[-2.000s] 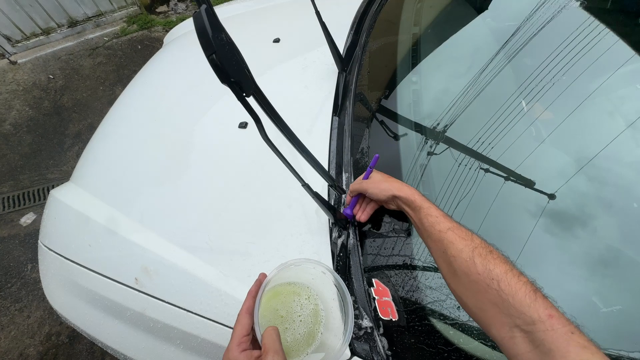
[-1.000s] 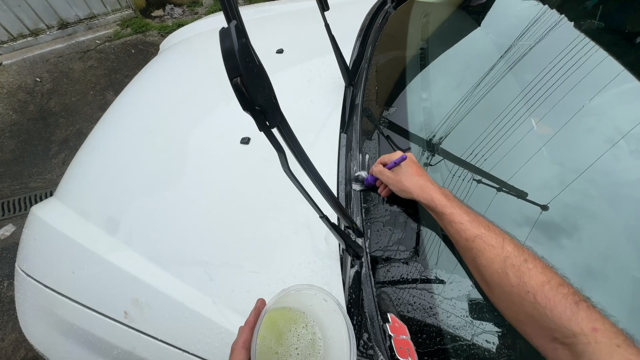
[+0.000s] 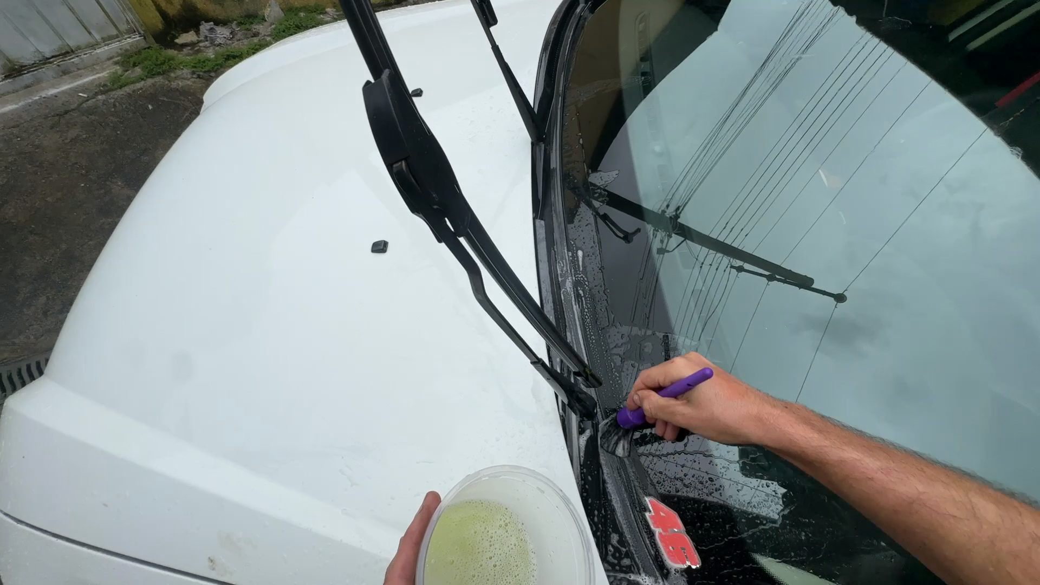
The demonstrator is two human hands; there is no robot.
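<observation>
My right hand [image 3: 691,398] grips a purple-handled detailing brush [image 3: 666,396], its wet bristles pressed on the black cowl trim [image 3: 581,309] at the base of the windshield [image 3: 780,179], just below the foot of a raised wiper arm [image 3: 491,305]. White suds and drops lie along the trim and on the lower glass. At the bottom, my left hand [image 3: 413,540] holds a clear plastic tub [image 3: 561,520] of foamy yellow-green liquid over the edge of the white car hood [image 3: 309,325]. Most of the left hand is hidden by the tub and the frame edge.
A second wiper arm [image 3: 516,85] stands raised farther up. Two small black washer nozzles, one at the hood's middle [image 3: 379,246], sit on the hood. A red number sticker [image 3: 673,532] is on the lower glass. Beyond the hood lie pavement [image 3: 73,195] and a drain grate [image 3: 23,375].
My right hand has moved the brush down along the cowl trim, from above the near wiper arm's foot to below it. The left hand still holds the tub.
</observation>
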